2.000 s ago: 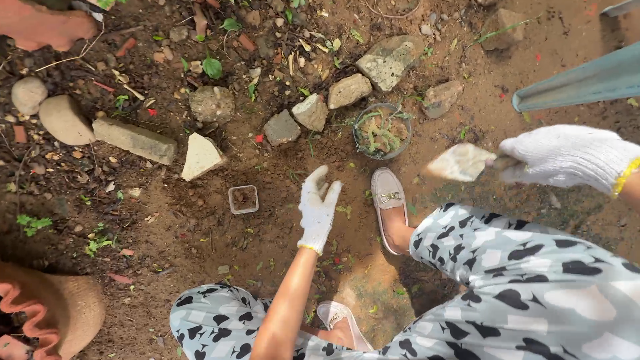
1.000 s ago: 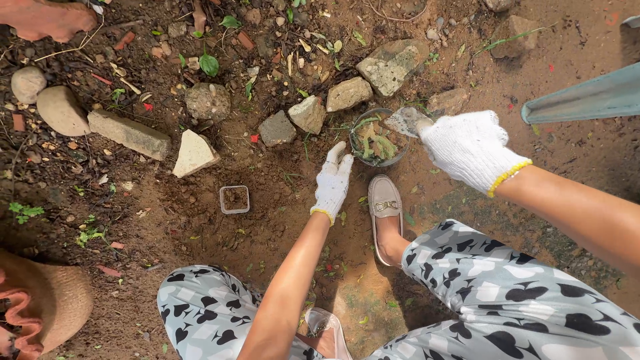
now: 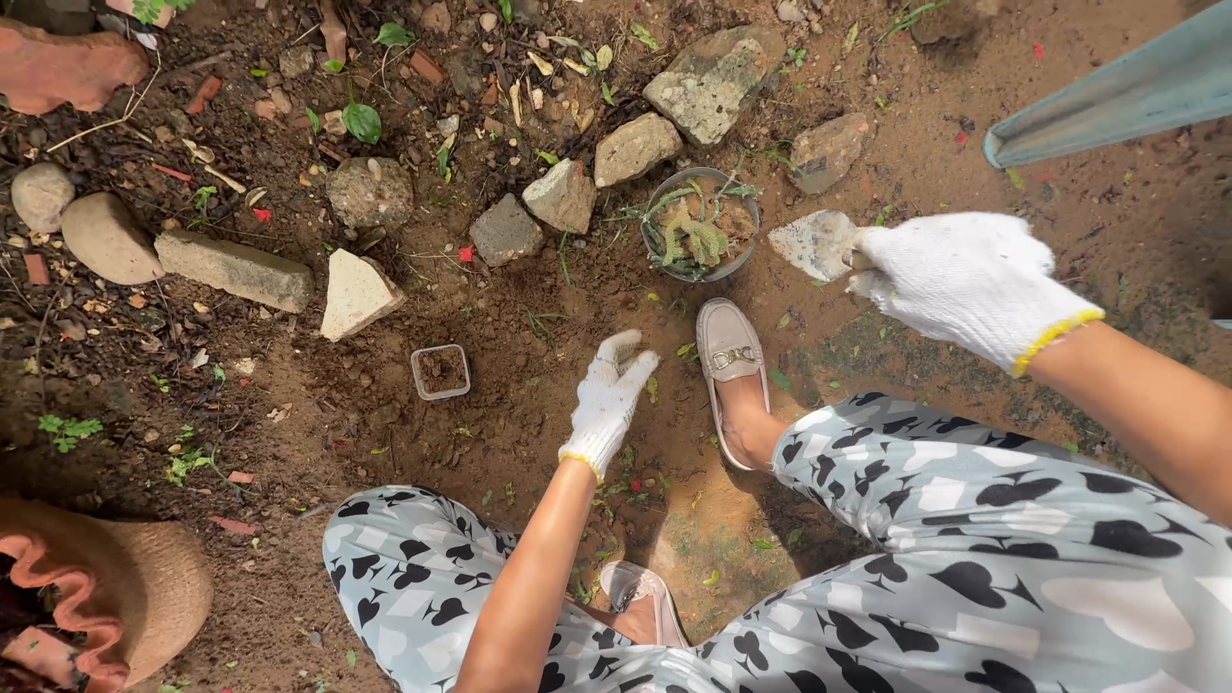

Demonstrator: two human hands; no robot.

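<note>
My right hand (image 3: 967, 279), in a white knit glove with a yellow cuff, grips a hand trowel (image 3: 816, 244); its handle is hidden in the fist. The flat metal blade points left, just right of a round pot (image 3: 707, 272) holding soil and a small cactus-like plant (image 3: 698, 236). My left hand (image 3: 608, 399), gloved the same way, hovers over bare soil with thumb and fingers apart and nothing in it. Left of it, a small clear square plastic container (image 3: 442, 372) with some soil inside rests on the ground.
A row of stones (image 3: 236, 269) runs across the soil above the container, up to a large rock (image 3: 714, 87). A scalloped terracotta pot (image 3: 144, 587) stands at the lower left. A blue-green leg-like piece (image 3: 1107, 91) juts in at upper right. My shoe (image 3: 730, 361) is just below the potted plant.
My right hand has drawn the trowel rightward, away from the pot's rim. My left hand has moved down from beside the pot, its fingers still apart.
</note>
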